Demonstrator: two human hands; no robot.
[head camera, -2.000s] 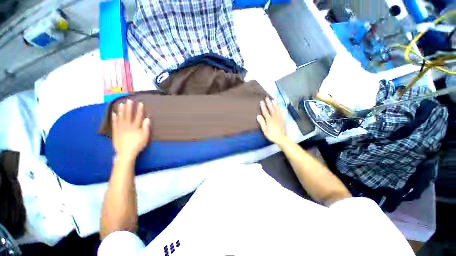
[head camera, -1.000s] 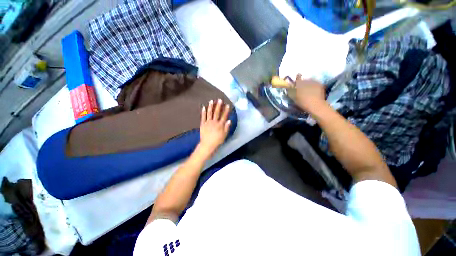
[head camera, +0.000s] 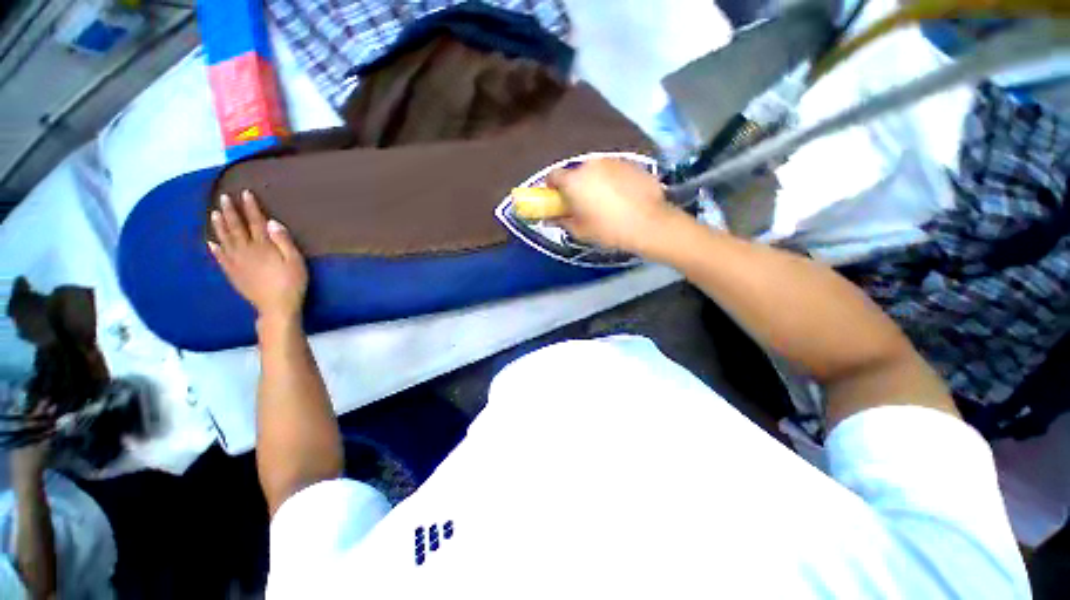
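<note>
A brown garment panel (head camera: 376, 193) lies flat over the navy padded board (head camera: 176, 281). Its gathered part and dark waistband (head camera: 481, 26) lie behind the board, joined to plaid cloth (head camera: 334, 41). My right hand (head camera: 610, 205) grips the tan handle of the steam iron (head camera: 552, 240), which rests on the right part of the brown panel, tip pointing left. My left hand (head camera: 261, 260) lies flat, fingers spread, on the panel's left end and the board's edge.
A blue long box (head camera: 246, 94) with a red label lies behind the board. The grey rest plate (head camera: 751, 76) is at back right. A hose crosses above my right arm. Plaid garments (head camera: 1009, 234) are heaped at right. Another person's arm (head camera: 33, 516) shows at lower left.
My right hand has brought the iron left from the rest plate onto the brown panel. My left hand has moved from the panel's right end to its left end.
</note>
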